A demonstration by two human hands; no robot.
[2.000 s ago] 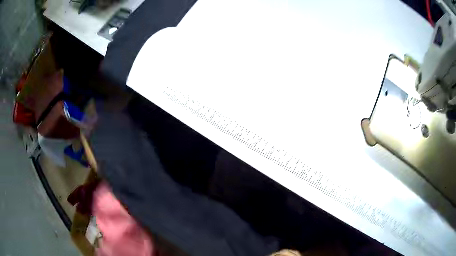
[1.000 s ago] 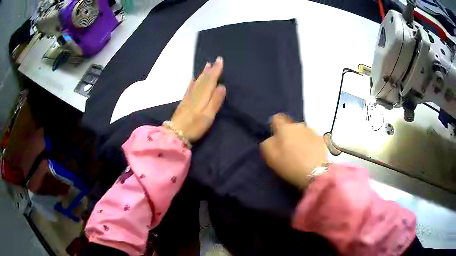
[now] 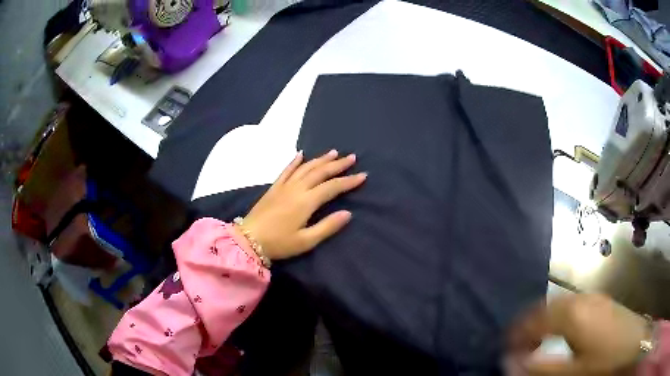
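A dark garment panel (image 3: 389,132) lies spread on the white table, with a raised seam line running down it from the top edge. Its lower part hangs over the front edge. My left hand (image 3: 305,205) lies flat on its left part, fingers spread. My right hand (image 3: 580,334) is blurred at the lower right, beside the panel's right edge; whether it holds cloth cannot be told. The sewing machine head (image 3: 633,150) stands right of the panel, and the panel's right edge lies beside the machine bed (image 3: 588,257).
Another dark cloth piece (image 3: 220,95) lies along the table's left side. A purple machine unit (image 3: 175,33) stands at the far left. A red-edged object (image 3: 624,66) lies behind the machine head. Blue and red items stand on the floor at left.
The panel now spreads wider to the right, with the seam line showing in its middle. My right hand has moved right and down. My left hand has stayed on the cloth, lower in view.
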